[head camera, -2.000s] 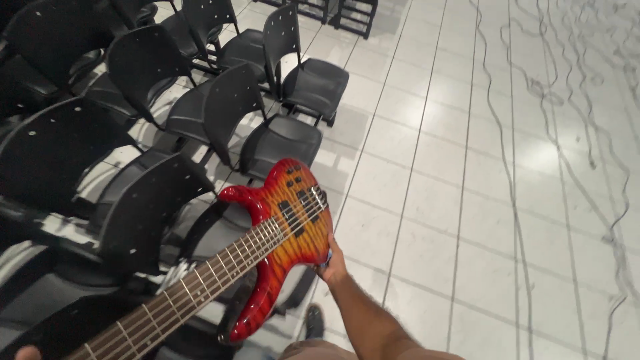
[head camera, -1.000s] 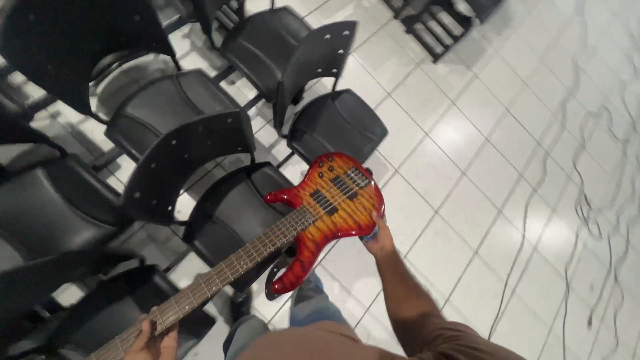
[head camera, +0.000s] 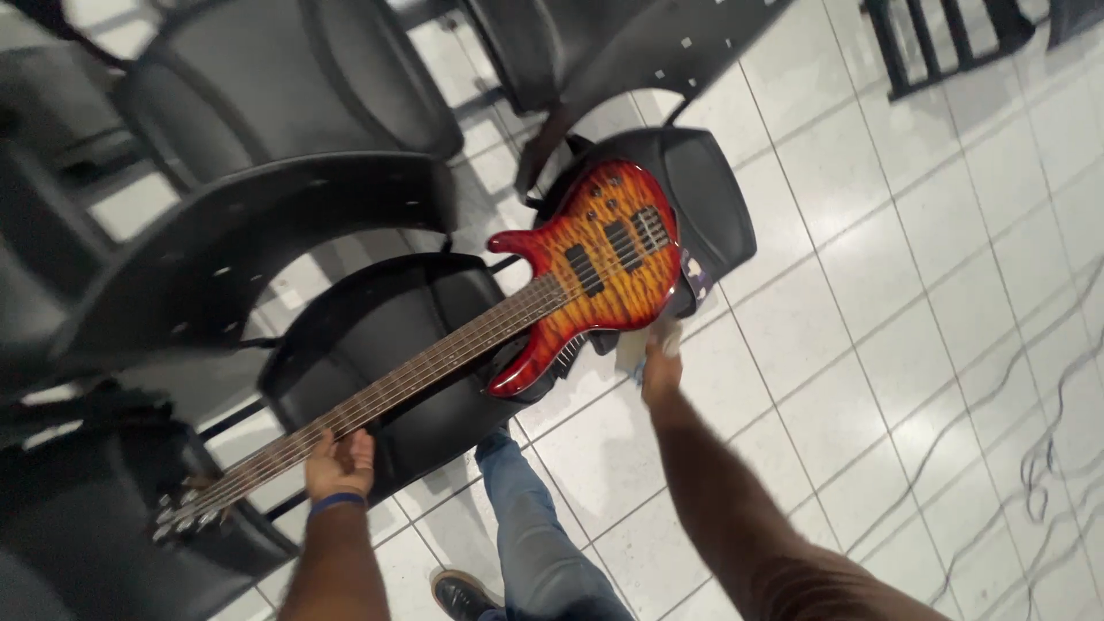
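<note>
A red and amber sunburst electric bass guitar (head camera: 604, 250) lies face up across black chair seats (head camera: 379, 336), its body at the upper right and its headstock (head camera: 185, 509) at the lower left. Under the neck, my left hand (head camera: 341, 461) is palm up with its fingers at the neck's lower edge; whether it bears any weight cannot be told. Just below the body's lower edge is my right hand (head camera: 662, 362), blurred, with a small pale object (head camera: 636, 352) beside its fingers; its grip is unclear. A dark patterned strap-like item (head camera: 694, 276) shows at the body's right edge.
More black chairs (head camera: 285, 78) stand close together at the left and top. Cables (head camera: 966, 388) run over the white tiled floor at the right. A black slatted frame (head camera: 949, 43) is at the top right. My leg in jeans (head camera: 535, 526) is below the chairs.
The bass, held over the chairs before, now rests across the seats. My right hand has come off the body's edge to just below it. My left hand no longer wraps the neck. The view has shifted.
</note>
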